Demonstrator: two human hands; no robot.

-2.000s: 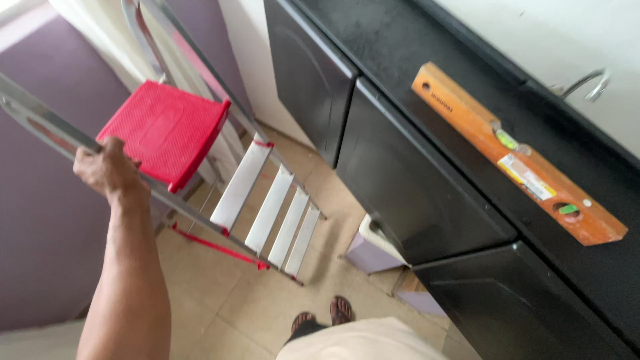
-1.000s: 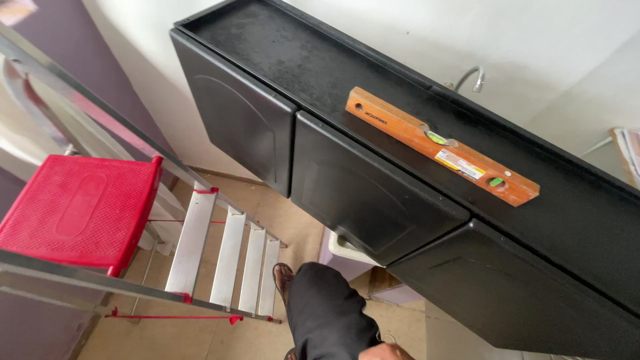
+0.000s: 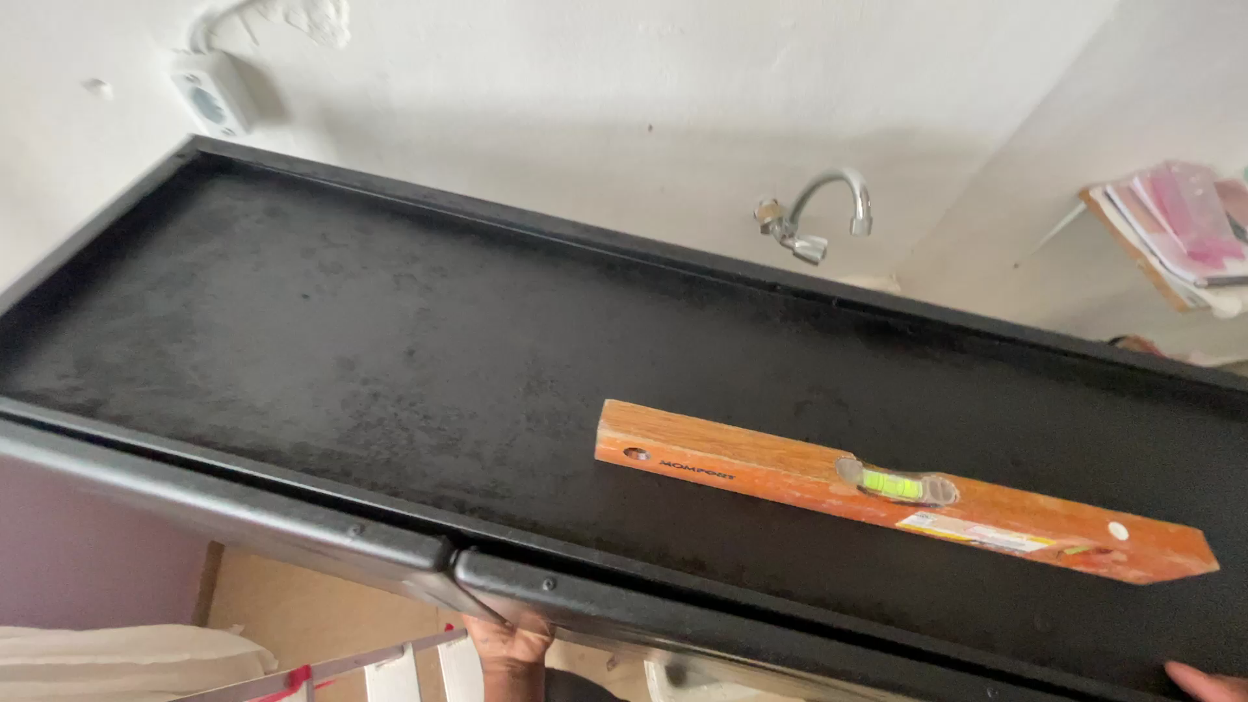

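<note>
A wooden spirit level (image 3: 780, 483) with yellow-green vials lies on the recessed top of a black wall cabinet (image 3: 370, 331). Below the front edge, my left hand (image 3: 509, 651) is raised against the cabinet near the gap between two doors; its fingertips are hidden. At the lower right corner, only a finger or so of my right hand (image 3: 1204, 681) shows, resting at the cabinet top's front edge, with the rest out of frame. Neither hand touches the level.
A chrome faucet (image 3: 829, 210) juts from the wall behind the cabinet. A wall socket box (image 3: 210, 93) is at upper left, and a shelf (image 3: 1141, 253) with papers at right. Below stand the stepladder's steps (image 3: 390, 675), beside pale cloth (image 3: 127, 663).
My left hand, on the stepladder's rail two seconds ago, is now at the cabinet's underside or front. The view has moved much closer to the cabinet top. The level still lies there.
</note>
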